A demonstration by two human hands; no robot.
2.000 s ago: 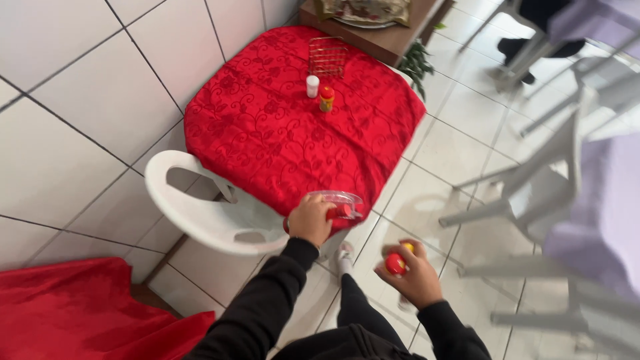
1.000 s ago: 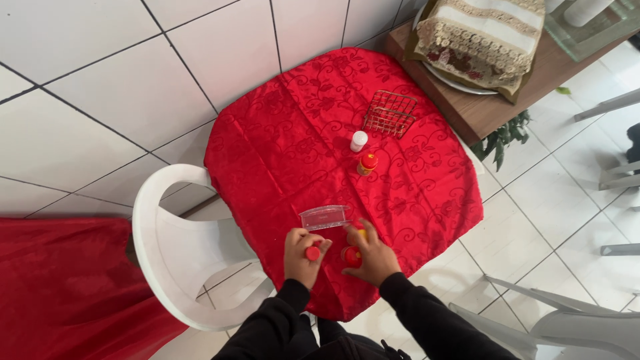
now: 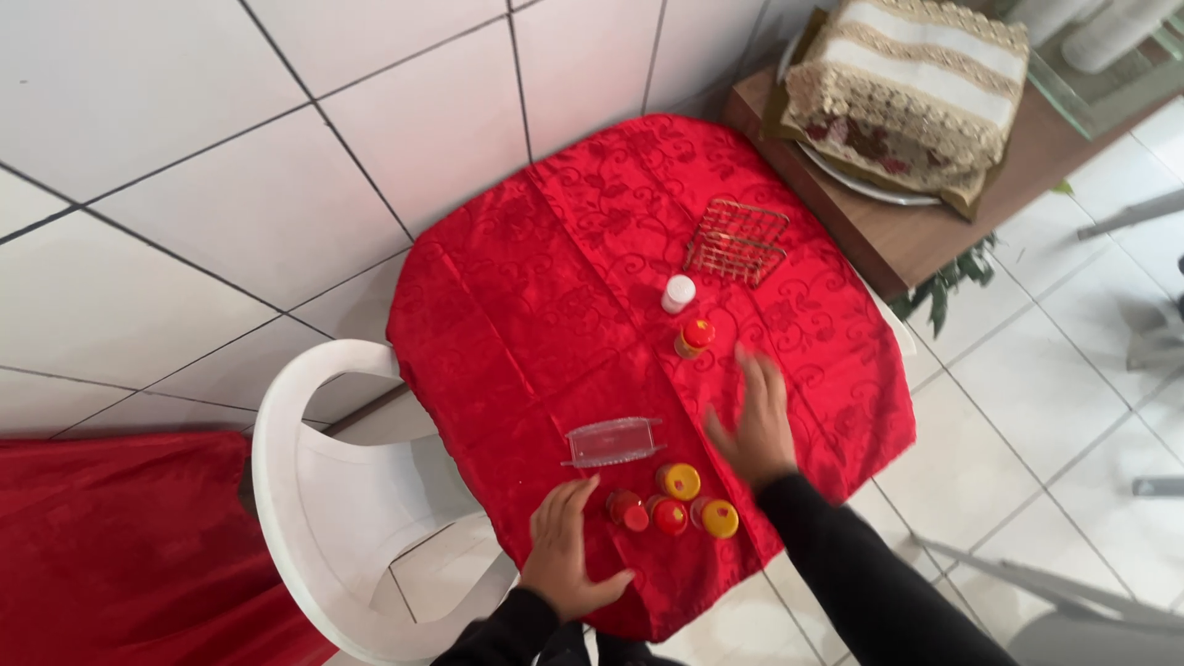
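Observation:
Over the near edge of the red tablecloth (image 3: 573,314), my left hand (image 3: 566,555) is empty with fingers apart. It is beside a red-capped bottle (image 3: 629,511). Another red-capped bottle (image 3: 668,515) and two yellow-capped ones (image 3: 680,482), (image 3: 717,518) stand close to it in a group. A clear plastic tray (image 3: 612,442) lies just beyond them. My right hand (image 3: 756,416), slightly blurred and empty, reaches toward a small bottle with a red and yellow cap (image 3: 696,338). Behind that bottle are a white shaker (image 3: 678,293) and a gold wire holder (image 3: 737,242).
A white plastic chair (image 3: 287,481) stands at the table's left, against the tiled wall side. At the back right, a wooden counter (image 3: 860,231) bears a plate with a lace-trimmed cloth cover (image 3: 916,83). A plant (image 3: 953,277) shows below the counter.
Both hands have let go of the bottles they held, which now stand on the cloth. The right hand has moved away from them, toward the bottle near the shaker.

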